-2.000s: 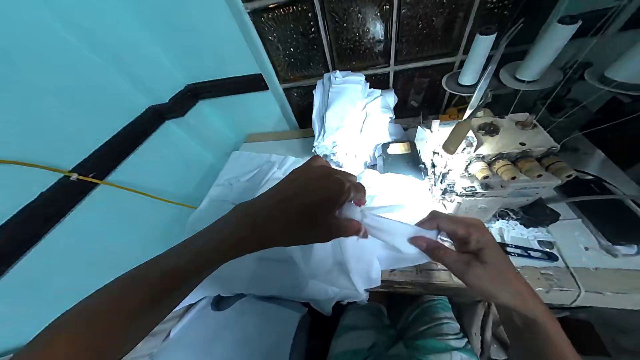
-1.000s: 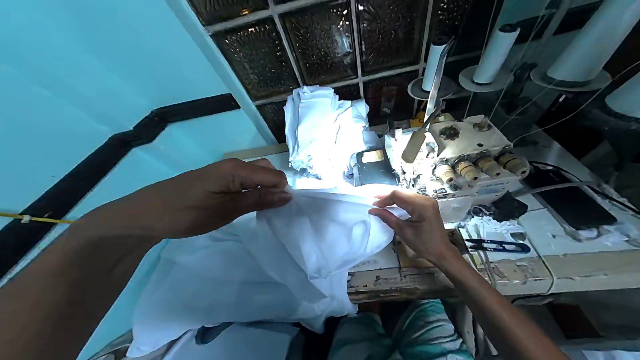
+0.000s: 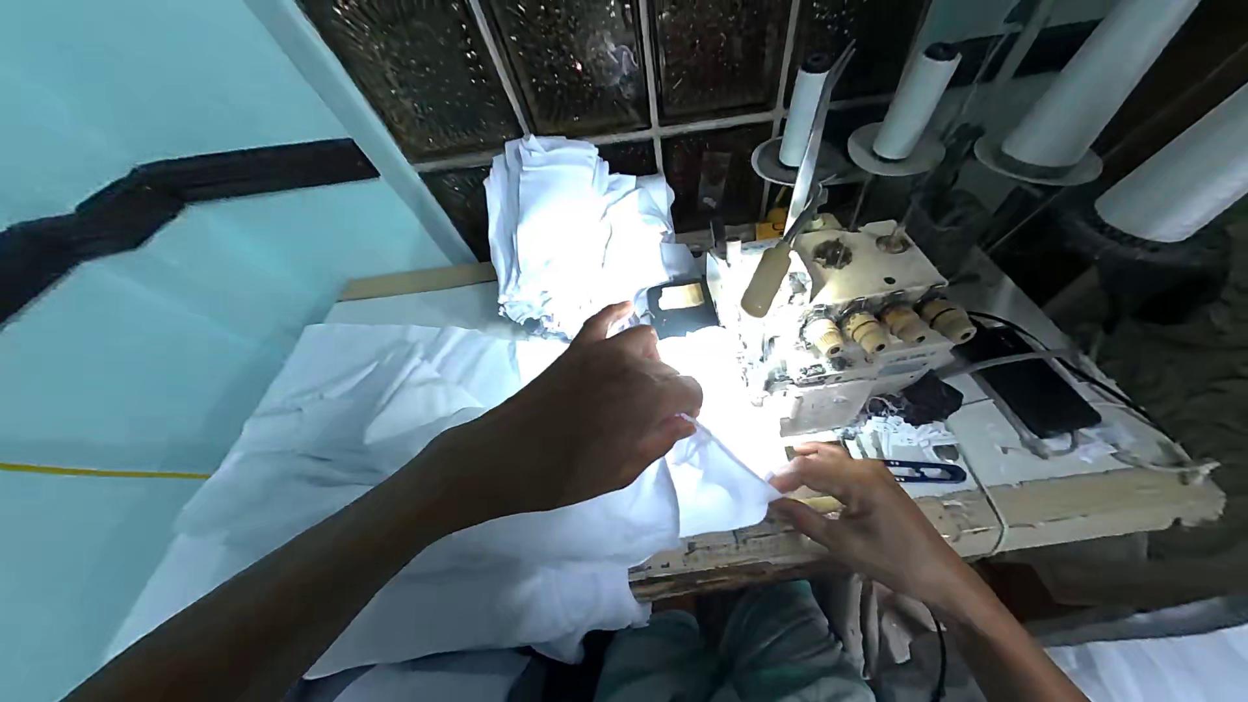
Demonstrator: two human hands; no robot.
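White fabric [image 3: 390,419] spreads over the left of the table and hangs past its front edge. Above it, my left hand [image 3: 614,409] pinches a fold between thumb and fingers, just left of the serger sewing machine [image 3: 838,302]. The thumb and fingertips of my right hand [image 3: 858,507] hold a corner of the same fabric near the table's front edge. Bright light washes out the cloth beside the machine, so its presser foot area cannot be made out. A stack of folded white cloth [image 3: 575,224] lies behind my left hand.
Thread cones [image 3: 907,107] stand behind the machine. Tweezers [image 3: 795,224] lean upright on it. Thread snips [image 3: 921,472] and a black smartphone [image 3: 1033,385] lie to the right. The worn wooden table edge [image 3: 1092,507] runs along the front; a tiled-glass window [image 3: 575,58] is behind.
My hands have shifted on the fabric: its edge was stretched between them a second ago, and now my left hand is over the cloth beside the machine, with my right hand lower at a corner.
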